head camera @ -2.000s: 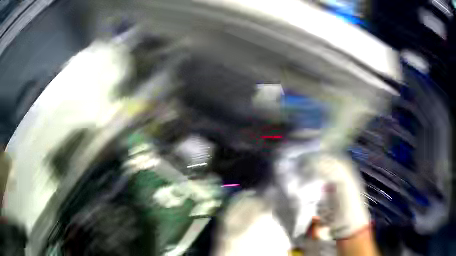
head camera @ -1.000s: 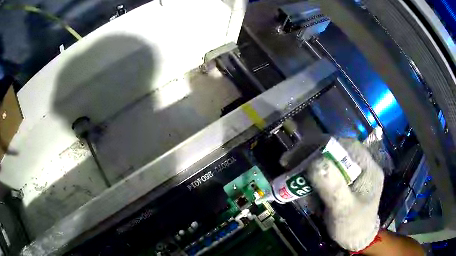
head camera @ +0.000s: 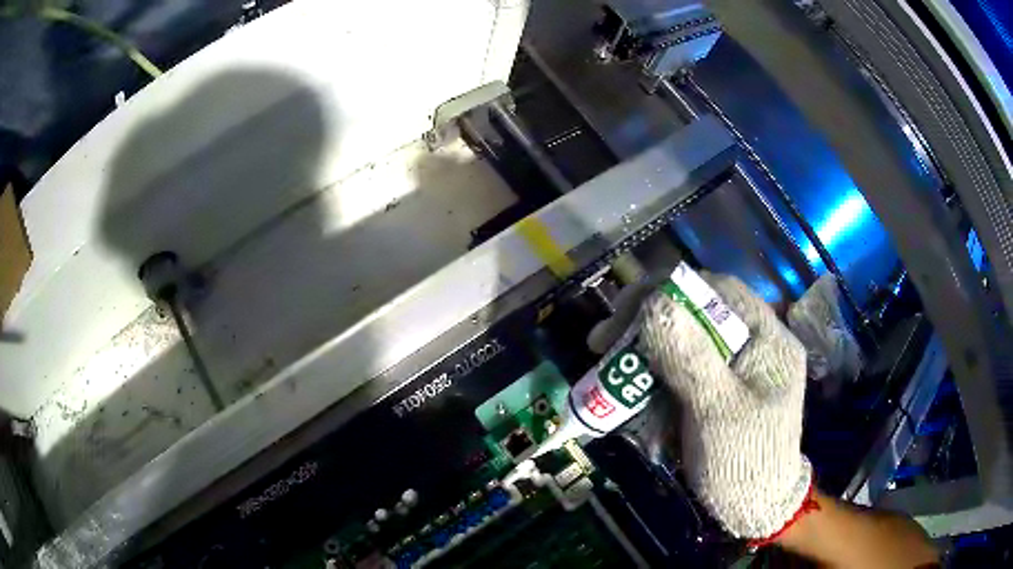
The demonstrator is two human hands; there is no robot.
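Observation:
My right hand (head camera: 728,406), in an off-white knit glove with a red cuff edge, grips a white adhesive tube (head camera: 611,389) with green and red print. The tube's pale nozzle points down-left, its tip close to white adhesive (head camera: 522,476) on the circuit board. I cannot tell if the tip touches. The green circuit board (head camera: 531,402) lies at the bottom centre, cut off by the lower edge, with a row of blue parts (head camera: 472,513) and rounded pale parts. My left hand is not in view.
The black carrier (head camera: 367,445) with white numbers lies around the board. A silver conveyor rail (head camera: 389,322) with a yellow tape mark (head camera: 545,247) runs diagonally behind it. A crumpled clear plastic piece (head camera: 824,328) lies right of my hand. A thin dark rod (head camera: 194,345) stands at the left.
From the blurred earliest view, the scene has become clear. Over the last second, my right hand and the tube have shifted left and slightly down, bringing the nozzle tip down-left along the board.

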